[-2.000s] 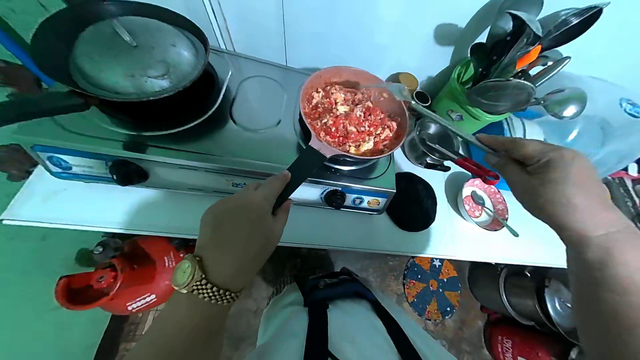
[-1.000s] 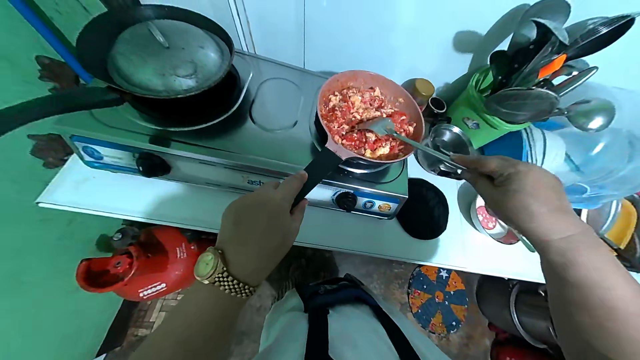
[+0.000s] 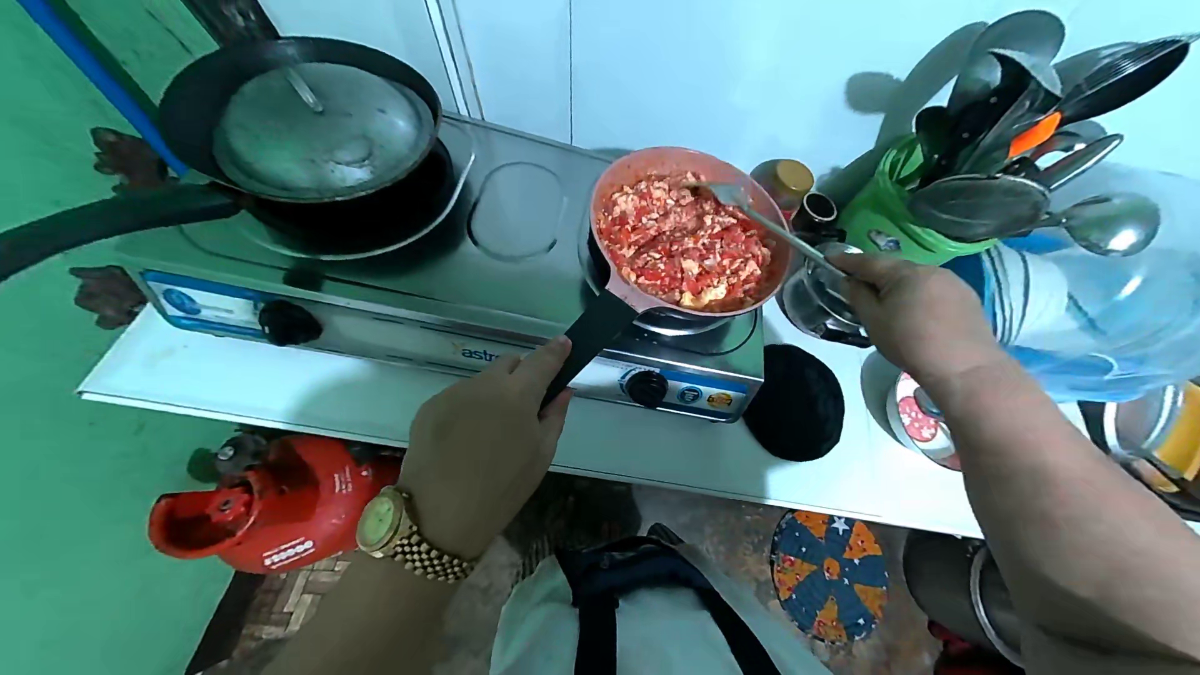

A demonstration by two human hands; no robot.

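Observation:
My left hand [image 3: 492, 436], with a gold watch at the wrist, is closed around the black handle of a pink frying pan [image 3: 626, 187]. The pan sits on the right burner of a two-burner gas stove [image 3: 525, 286]. It holds a chopped red and pale yellow mixture [image 3: 689, 239] that looks like tomato and egg. My right hand [image 3: 909, 300] grips the handle of a metal turner [image 3: 764, 220], whose blade rests in the upper right part of the mixture. My fingers hide the end of its handle.
A dark frying pan [image 3: 173, 117] with a metal lid [image 3: 323, 131] stands on the left burner. Right of the stove are a black round pad [image 3: 797, 403], a metal pot [image 3: 816, 295], a bowl [image 3: 914, 422], a green utensil holder [image 3: 886, 202] and a large clear plastic bottle [image 3: 1116, 300]. A red gas cylinder [image 3: 300, 502] is below left.
My right hand and the turner have shifted within the pan; the blade has gone from the middle right of the mixture to its upper right. My left hand keeps its hold on the pan handle.

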